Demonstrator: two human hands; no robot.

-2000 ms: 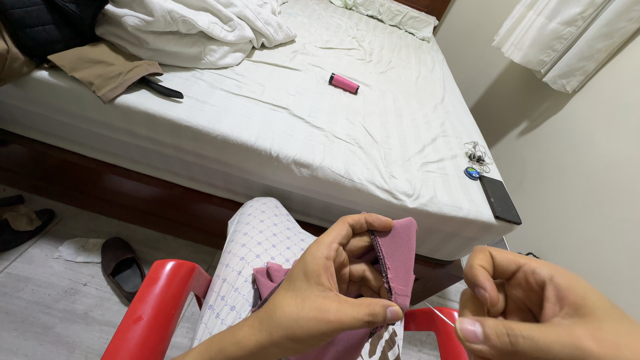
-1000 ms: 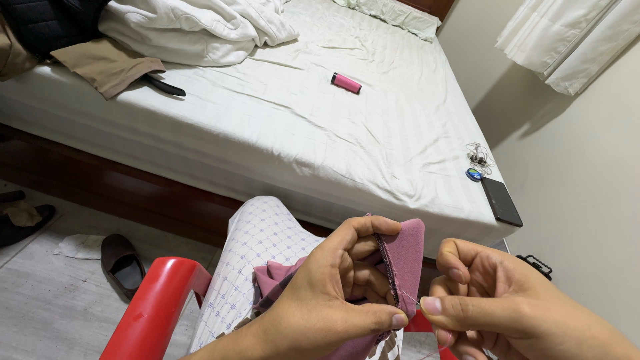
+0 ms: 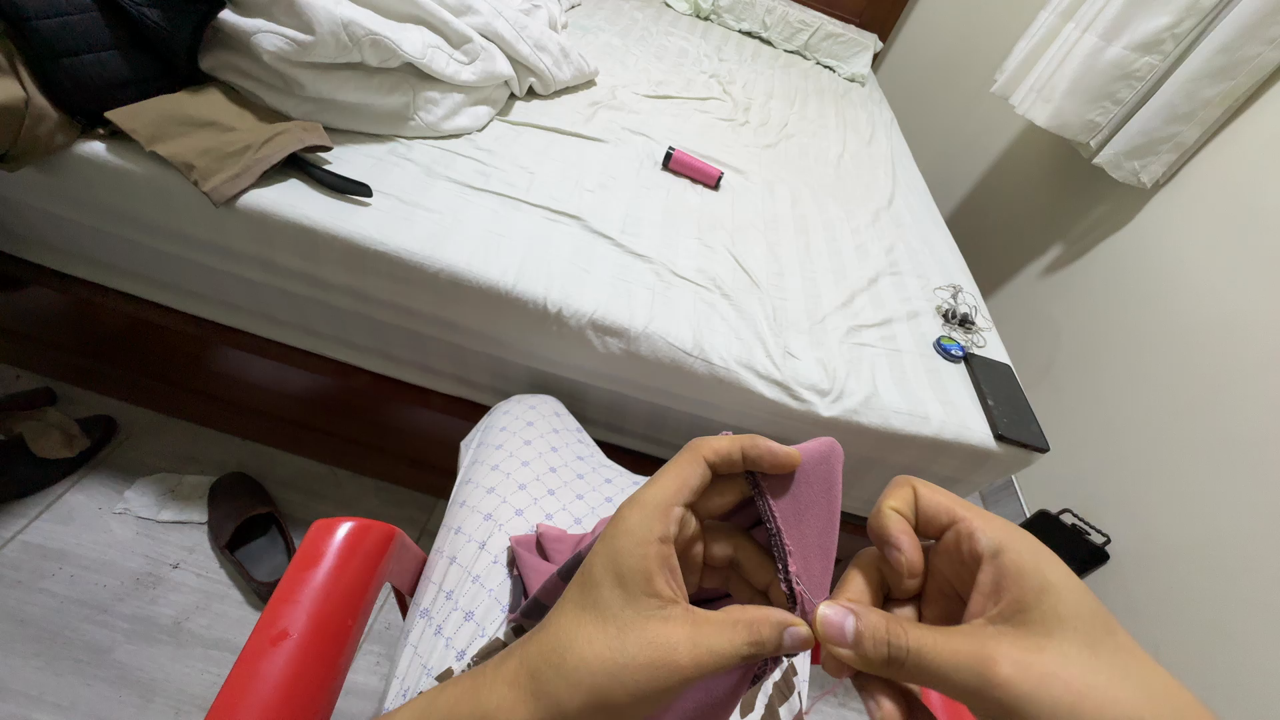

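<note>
My left hand (image 3: 650,580) grips a mauve fabric piece (image 3: 810,510) along its dark stitched seam edge, with the thumb below and the index finger above. The rest of the mauve cloth hangs under the hand over my lap. My right hand (image 3: 950,600) has thumb and index finger pinched together right beside the seam, close to my left thumb tip. A thin pale thread runs between the seam and those fingertips; whether a needle is in the pinch cannot be made out.
Ahead stands a bed with a white sheet (image 3: 560,250), bearing a pink cylinder (image 3: 692,168), earphones (image 3: 960,312), a small round tin (image 3: 949,348) and a black phone (image 3: 1006,402). A red plastic chair arm (image 3: 310,610) is at left, a brown shoe (image 3: 250,540) on the floor.
My right hand has moved left to the seam; two seconds ago it was apart from the cloth at the right with thread stretched between. My left hand keeps its hold on the cloth.
</note>
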